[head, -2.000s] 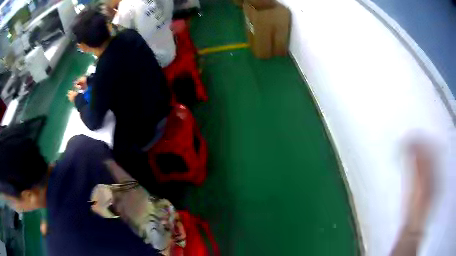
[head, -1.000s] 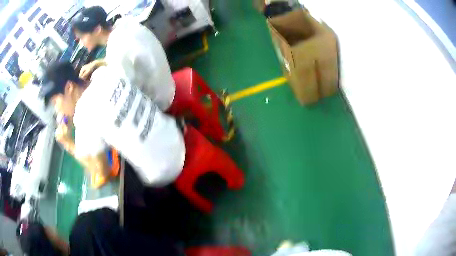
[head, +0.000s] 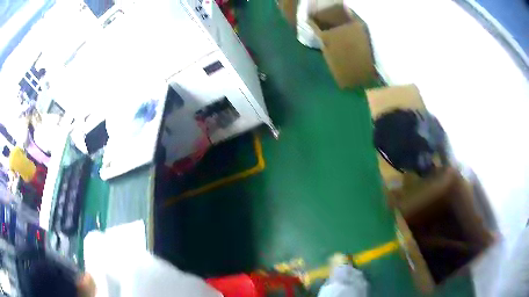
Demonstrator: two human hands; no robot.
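No work piece is seen in a hand. A small, blurred pale shape with a whitish sleeve [head: 343, 281] shows at the bottom centre; it may be my left hand, but its fingers and anything in it cannot be made out. A pale, blurred sleeve-like patch [head: 502, 270] is at the lower right edge; no right hand shows there. Nearest on the right, an open cardboard box [head: 429, 194] stands against the white wall. A black bag-like bundle [head: 400, 139] lies at another box just beyond it.
Green floor [head: 313, 174] runs ahead with yellow tape [head: 377, 253]. A white machine [head: 243, 87] juts out at left. Another cardboard box [head: 348, 52] stands further along the wall. A red stool [head: 235, 284] and a person's white-clothed back [head: 156, 278] are at the lower left.
The view has moved forward along the aisle. The seated people and red stools have slid down and mostly out. The machine and boxes are nearer. The blurred forearm at right two seconds ago is gone.
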